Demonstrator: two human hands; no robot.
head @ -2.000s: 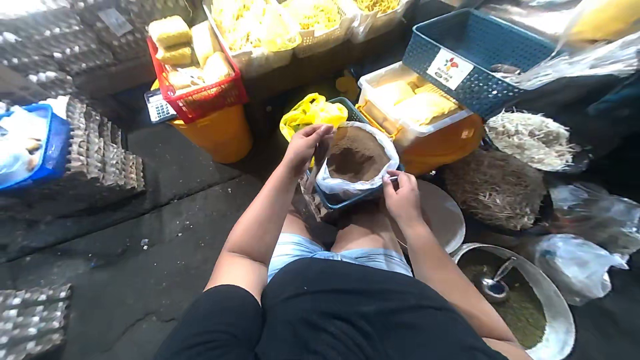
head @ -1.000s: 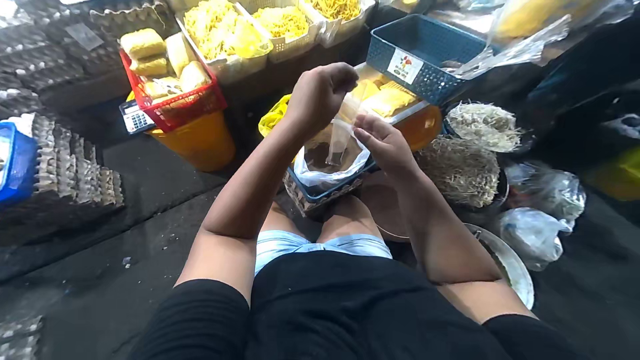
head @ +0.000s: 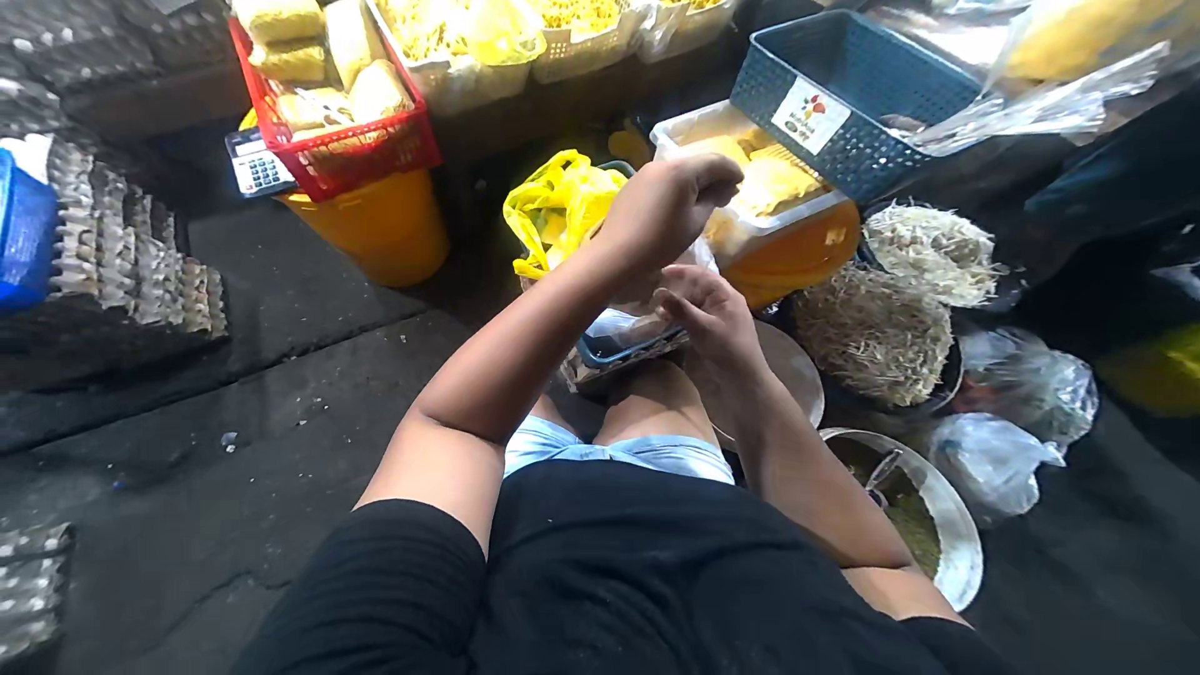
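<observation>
My left hand (head: 677,199) is raised over the blue basket (head: 614,356) between my knees, its fingers curled around the top of what looks like a small clear plastic bag. My wrist hides most of that grip. Just below, my right hand (head: 710,305) pinches the bag (head: 641,289) with thumb and fingers near its side. White plastic (head: 623,328) lines the basket; my forearm and hands cover most of what it holds. Against the basket's far left side rests a yellow plastic bag (head: 562,211).
Ahead right are a white tub of yellow food (head: 680,131) and a blue crate (head: 853,56). Shredded pale strands (head: 877,333) and a metal basin (head: 958,553) lie right. A red basket (head: 412,141) tops an orange bucket (head: 384,234). Egg trays (head: 131,234) stack left.
Both hands, low at the rim of the lined basket two seconds ago, have come up and together above it. A clear bag hung between them one second ago; my forearm now covers more of it.
</observation>
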